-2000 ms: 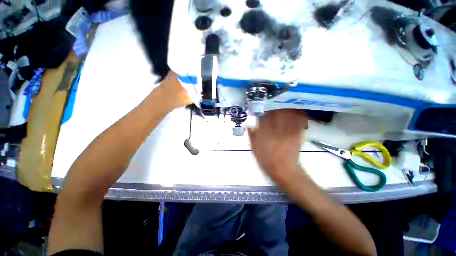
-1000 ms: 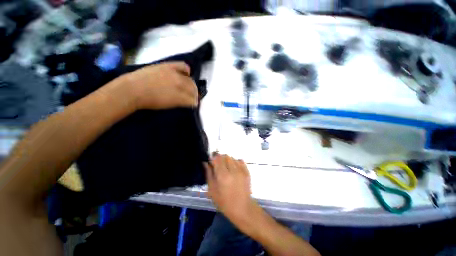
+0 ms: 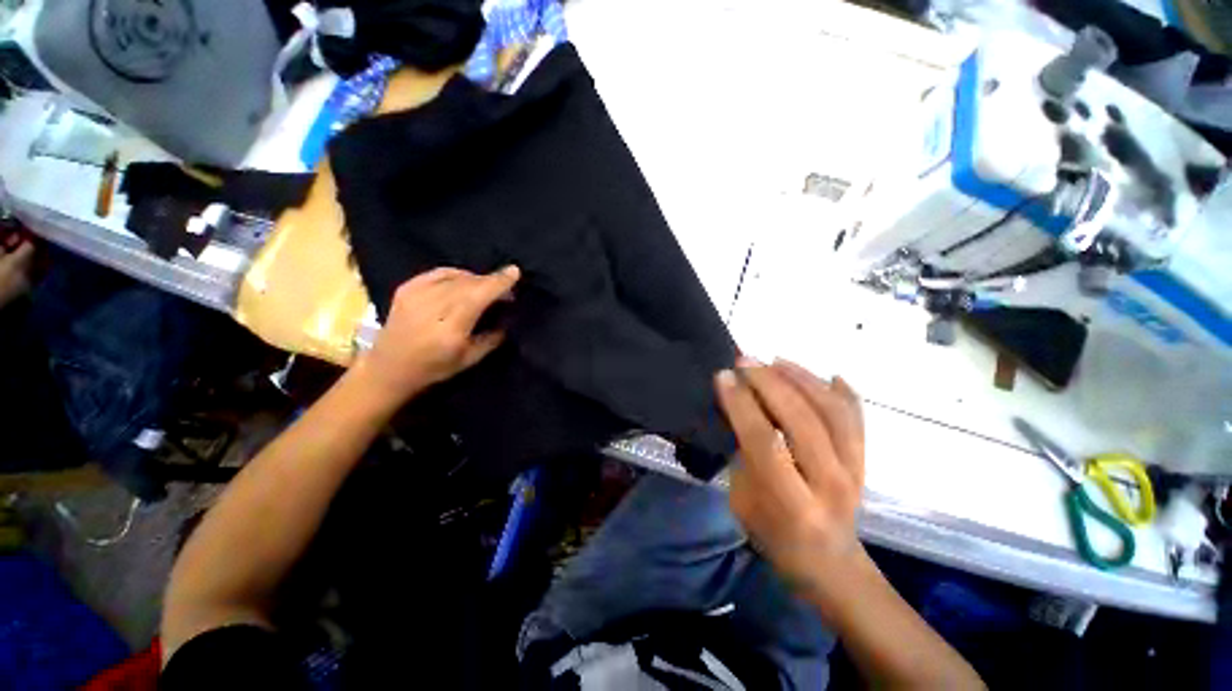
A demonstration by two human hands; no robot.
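A black garment panel [image 3: 595, 270] lies over the left part of the white table, its lower part hanging over the front edge. My left hand [image 3: 439, 324] is on the panel's left part, thumb and forefinger pinching the cloth. My right hand [image 3: 800, 452] grips the panel's lower right corner at the table's front edge. The white sewing machine head [image 3: 946, 176] stands to the right, with its presser foot area [image 3: 932, 300] away from the cloth.
Scissors with yellow and green handles [image 3: 1101, 506] lie at the right. A dark plate with a brown tab [image 3: 1034, 340] is under the machine arm. A tan card [image 3: 300, 277] and blue-white strip [image 3: 520, 24] are at the left. Another person's hand [image 3: 14, 263] shows at the far left edge.
The view has turned left, so the machine sits further right. The black panel is spread flatter over the table. My left hand has moved lower on it; my right hand is at its lower right corner.
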